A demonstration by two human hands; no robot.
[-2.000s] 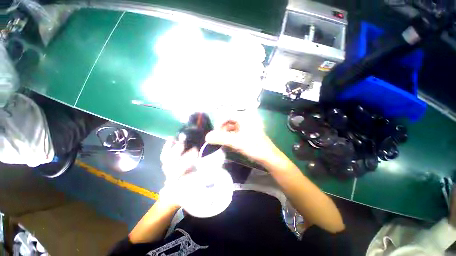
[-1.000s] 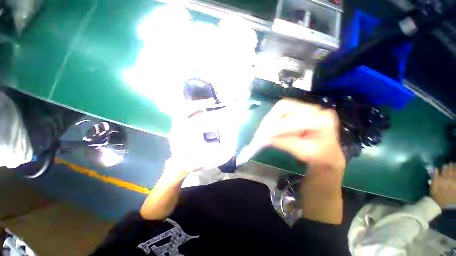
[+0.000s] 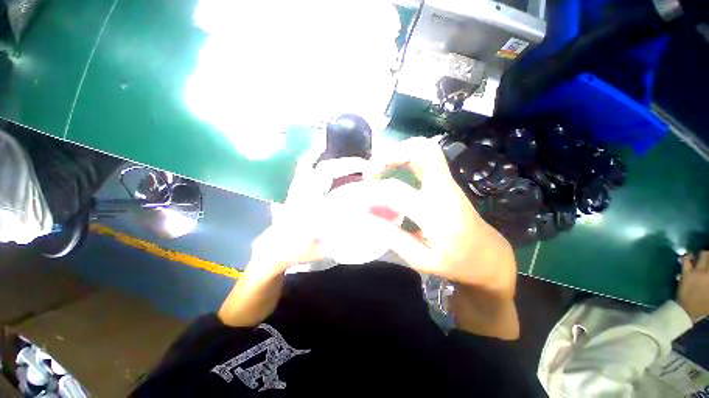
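A white housing point(image 3: 354, 229), badly overexposed, is held between both my hands above the bench's near edge. A shiny black round part point(image 3: 348, 137) shows at its far side. My left hand point(image 3: 291, 233) grips the housing from the left; its fingers are washed out by glare. My right hand point(image 3: 439, 218) curves around the housing's right side, with fingers and thumb touching it. A small red patch shows between the right fingers; what it is cannot be told.
Overexposed white housings point(image 3: 288, 78) heap on the green bench point(image 3: 148, 93). Shiny black round parts point(image 3: 536, 183) pile at right. Behind stand a metal screw feeder point(image 3: 466, 39), a blue bin point(image 3: 606, 109) and a dark slanting arm. A co-worker's hand point(image 3: 694, 286) is at far right.
My right hand has come back from the right and closed on the housing, which now faces differently. The view has shifted slightly, and the black pile is uncovered again.
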